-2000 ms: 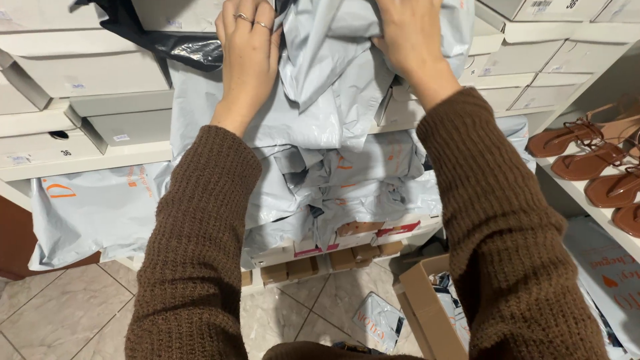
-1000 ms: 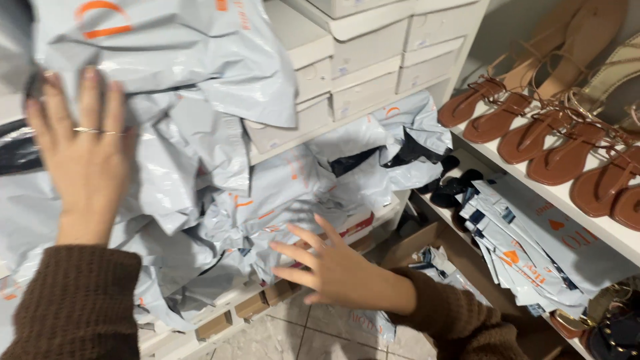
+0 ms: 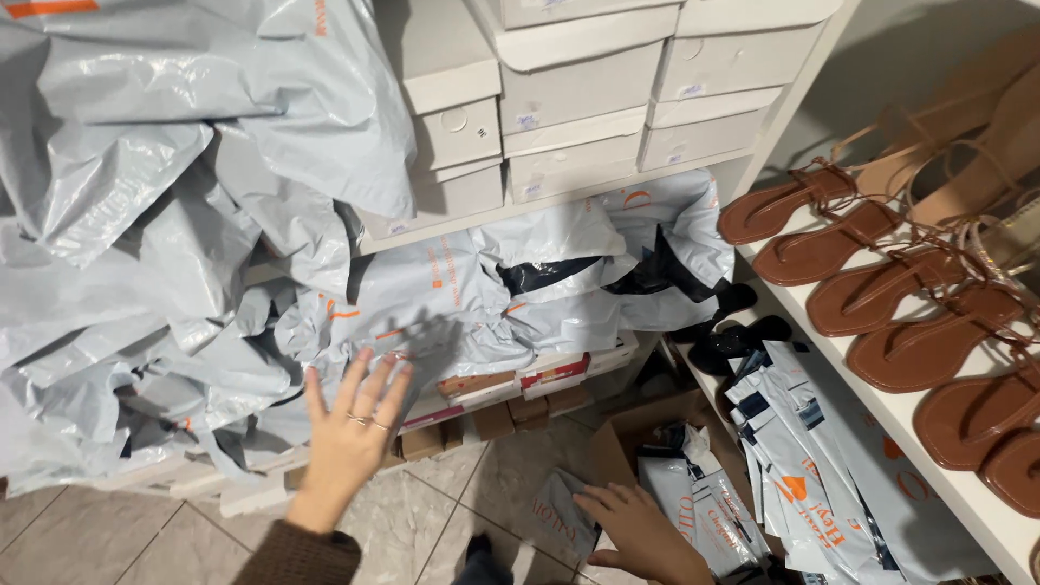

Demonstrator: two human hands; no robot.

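Note:
My left hand [image 3: 353, 431], with rings on it, has its fingers spread in front of crumpled grey plastic mailer bags [image 3: 422, 301] on a low shelf; whether it touches them I cannot tell. Nothing is held in it. At the lower middle, my right hand [image 3: 642, 528] is apart from the shelf, fingers extended and holding nothing, near a cardboard box [image 3: 621, 443] of printed grey mailers [image 3: 678, 487]. A large pile of grey plastic bags [image 3: 162, 195] covers the left side. Dark openings show in some bags on the low shelf.
White shoe boxes [image 3: 581, 89] are stacked behind the bags. Brown leather thong sandals [image 3: 886, 284] line a white shelf [image 3: 963, 479] at the right. Below it lie dark shoes [image 3: 739, 341] and flat mailers [image 3: 812, 455]. One mailer [image 3: 556, 508] rests on the tiled floor [image 3: 406, 520].
My left hand has left the upper bags and is lower, by the low shelf. My right hand has moved from the shelf bags toward the cardboard box. The view has swung right.

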